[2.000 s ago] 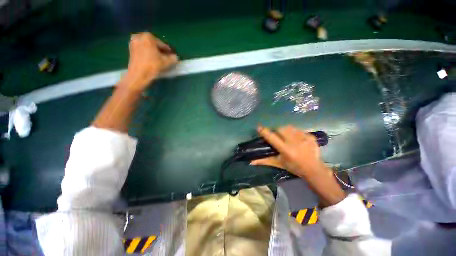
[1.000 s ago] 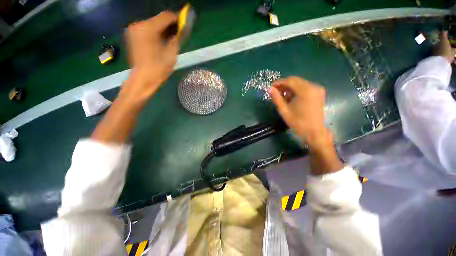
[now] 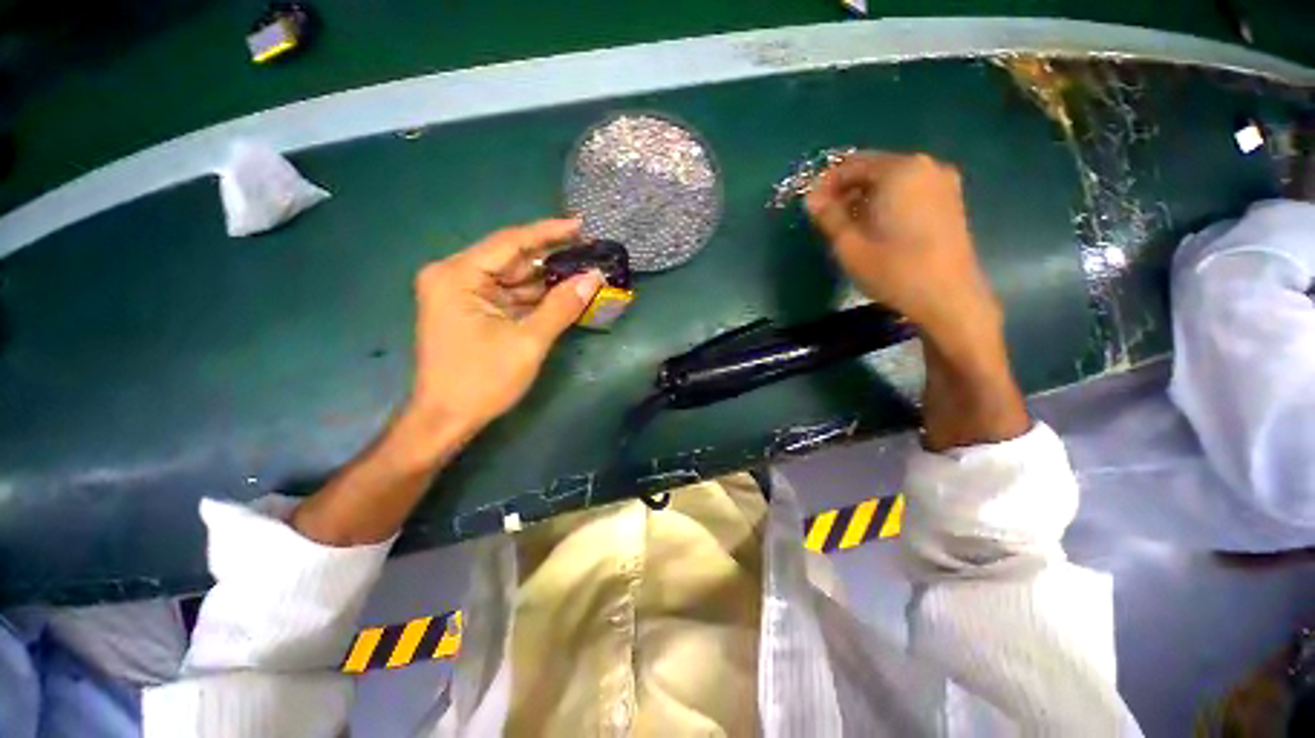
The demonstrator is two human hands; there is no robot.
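My left hand (image 3: 490,310) holds a small black electronic unit (image 3: 589,263) with a yellow-edged battery (image 3: 606,306) between thumb and fingers, at the lower edge of the round screw tray (image 3: 642,192). My right hand (image 3: 901,231) is at the loose screw pile (image 3: 808,176), its fingertips pinched together and covering part of it. Whether a screw is between the fingertips cannot be seen. The black electric screwdriver (image 3: 772,358) lies on the green bench below, its right end hidden behind my right hand and wrist.
A crumpled white bag (image 3: 263,189) lies left of the tray. A pale rail (image 3: 490,90) separates the bench from the conveyor, where another unit (image 3: 277,32) lies. Worn tape (image 3: 1103,216) crosses the bench at right. Another person's white sleeve (image 3: 1255,339) is at the right edge.
My left hand has come back from over the conveyor with the unit to beside the tray. My right hand has left the screwdriver and moved up to the screw pile. The camera view has shifted.
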